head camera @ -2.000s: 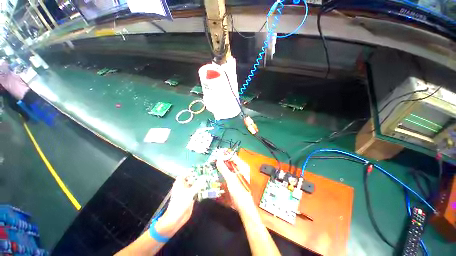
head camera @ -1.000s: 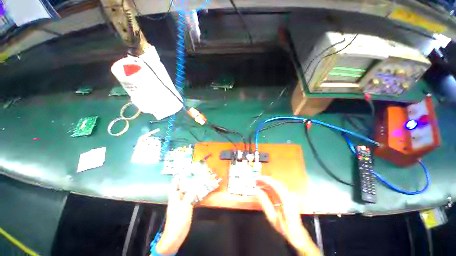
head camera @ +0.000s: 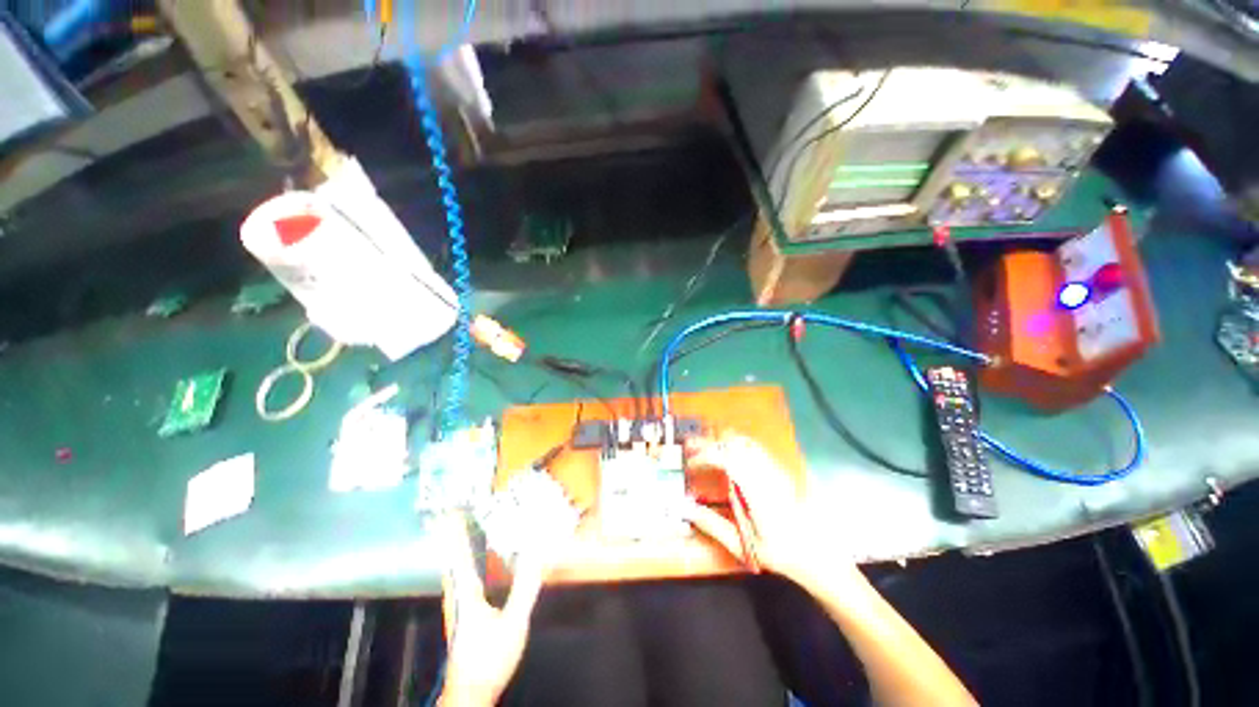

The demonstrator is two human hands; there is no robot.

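Observation:
A main board point(head camera: 643, 497) lies on the orange-brown jig plate point(head camera: 753, 410), its far edge at the black connector block point(head camera: 591, 435). My right hand point(head camera: 753, 504) is at the board's right edge, fingers touching it, with a slim red pen-like tool point(head camera: 747, 522) held in the same hand. My left hand point(head camera: 490, 601) is at the plate's left edge, with another board point(head camera: 532, 514) between thumb and fingers; the board is overexposed and its details are blurred. A further board point(head camera: 456, 467) lies just beyond the left hand.
A remote control point(head camera: 960, 442), blue cable point(head camera: 828, 321) and orange switch box point(head camera: 1056, 325) are at right. An oscilloscope point(head camera: 939, 159) stands behind. A white roll point(head camera: 352, 269), tape rings point(head camera: 286, 392), a white slip point(head camera: 220, 493) and a green board point(head camera: 192, 403) are at left. A blue coiled cord point(head camera: 453, 235) hangs down.
The view has swung right. My left hand has carried its board to the plate's left edge. My right hand has left that board and moved to the board in the jig.

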